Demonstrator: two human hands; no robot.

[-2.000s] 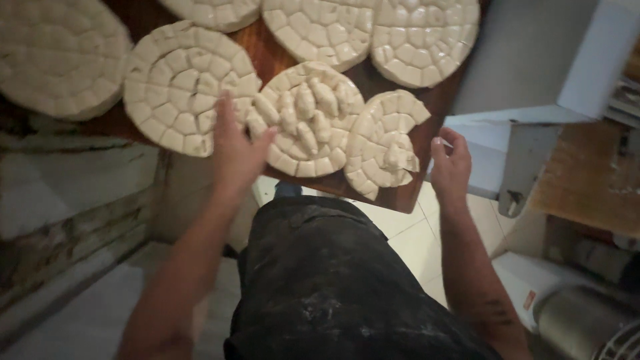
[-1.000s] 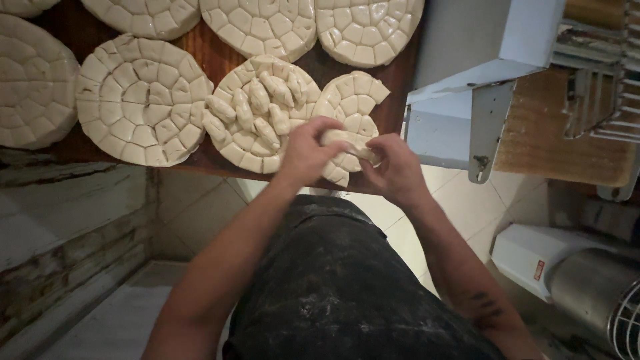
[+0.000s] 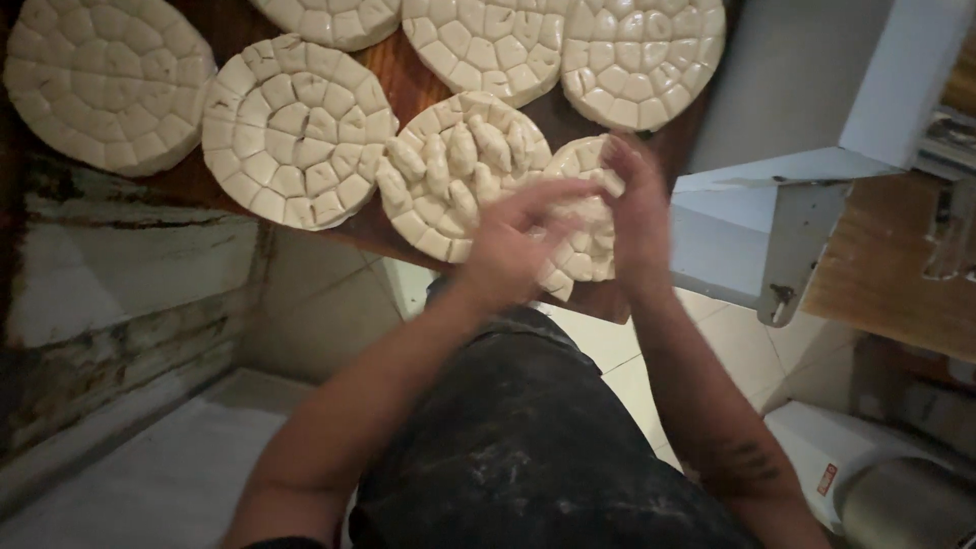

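Several shaped dough pieces (image 3: 460, 149) lie on a round, scored slab of dough (image 3: 435, 236). To its right is a partly used dough slab (image 3: 581, 263) with a broken outline, divided into small segments. My left hand (image 3: 522, 229) reaches over this smaller slab, blurred, with its fingers spread. Opposite it, my right hand (image 3: 637, 194) is raised over the slab's right side, also blurred. A small dough piece (image 3: 610, 183) shows between the hands; whether either hand grips it is not clear.
More divided dough rounds (image 3: 299, 130) cover the dark wooden table (image 3: 408, 69). A grey metal machine (image 3: 793, 84) stands right of the table, with a wooden surface (image 3: 900, 259) beyond. A white appliance with a metal bowl (image 3: 900, 496) sits low at the right. My dark apron (image 3: 518, 450) is below.
Since one second ago, when both hands held a dough piece between them, my fingers have spread and the right hand has turned upright. The view has shifted somewhat.
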